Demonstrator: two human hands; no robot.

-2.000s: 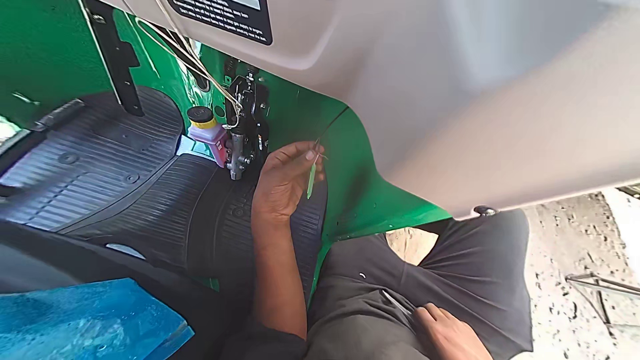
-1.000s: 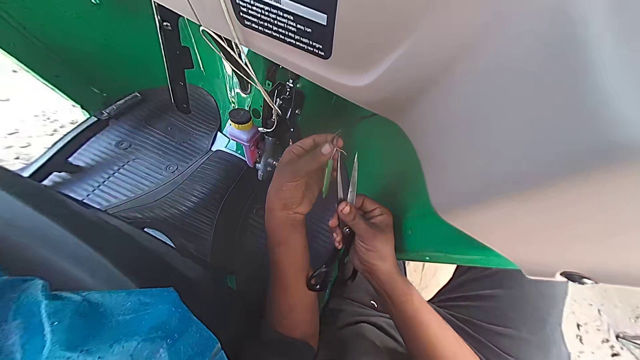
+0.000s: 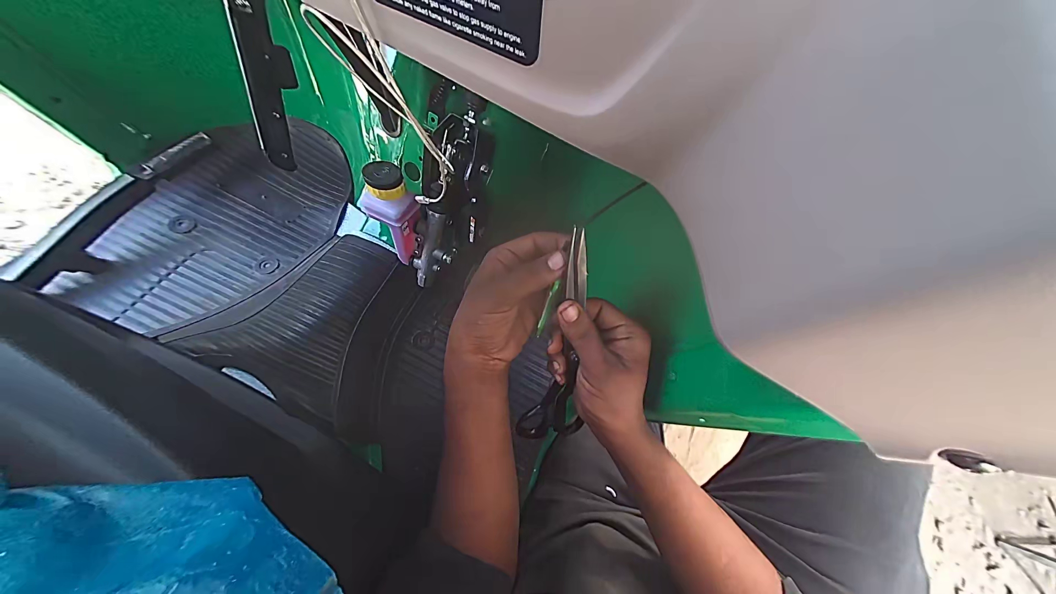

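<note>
My left hand point(image 3: 507, 301) pinches a thin wire near its fingertips, and a slim green strip point(image 3: 547, 309) hangs just below them. My right hand point(image 3: 606, 355) grips a pair of scissors point(image 3: 576, 264) with black handles. The blades point up, nearly together, right at my left fingertips. Whether the blades touch the wire cannot be told. Up and left of my hands is a fluid reservoir point(image 3: 391, 210) with pink fluid and a black and yellow cap, beside a black metal mechanism point(image 3: 462, 157).
Pale loose cables point(image 3: 388, 82) hang above the reservoir. A beige panel point(image 3: 825, 206) overhangs on the right, bearing a black label point(image 3: 487, 25). Ribbed black floor matting point(image 3: 239, 223) lies at left, near a black bracket point(image 3: 262, 82). Blue plastic sheeting point(image 3: 148, 536) covers the lower left.
Two seconds ago my right hand rested on my lap. It has come up to my left hand with the scissors, whose blades stood apart one second ago and are now nearly together.
</note>
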